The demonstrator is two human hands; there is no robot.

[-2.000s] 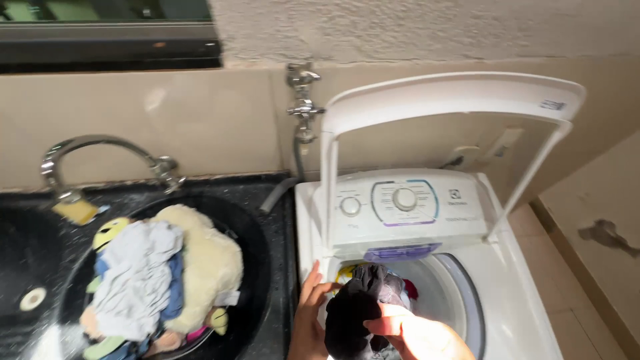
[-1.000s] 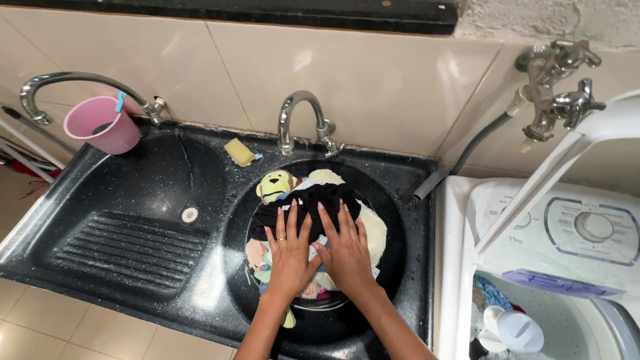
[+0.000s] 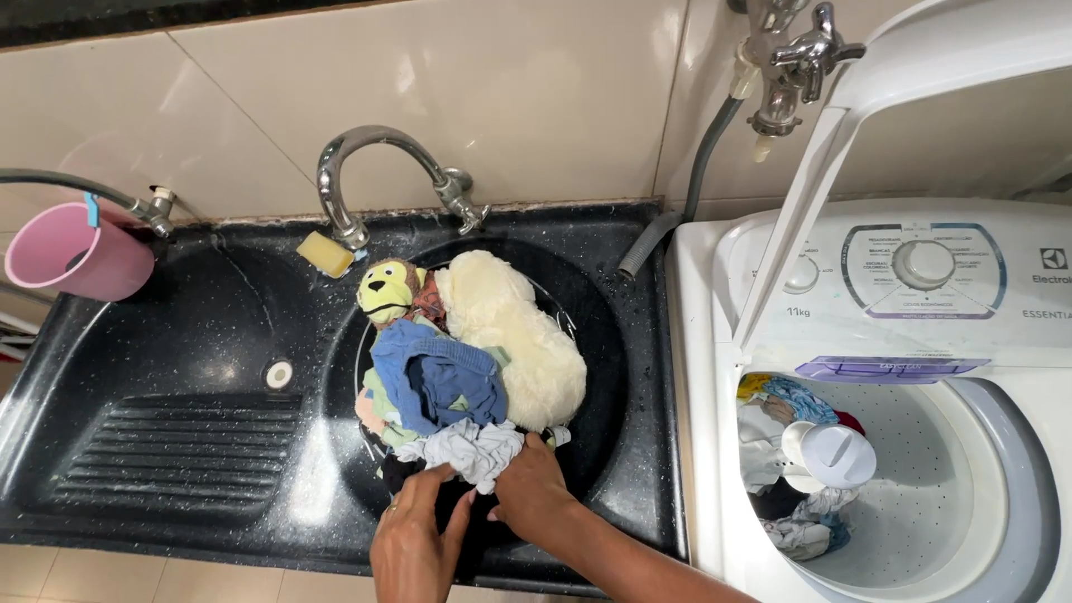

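A heap in the round black sink basin holds a monkey plush toy, a cream plush toy, a blue garment and a light grey cloth. At the heap's near edge, my left hand touches the grey cloth, its thumb apart from the fingers. My right hand is at the same cloth's right side with its fingers bent and partly hidden, so its grip is unclear. Dark cloth shows beside my left fingers.
Right of the sink stands a top-load washing machine, lid up, clothes inside its drum. A chrome faucet arches behind the basin near a yellow sponge. A pink bucket stands at far left; a grey hose hangs right.
My hands have moved from on top of the heap to its near edge. The black cloth that lay under them no longer covers the heap; blue and grey garments show there.
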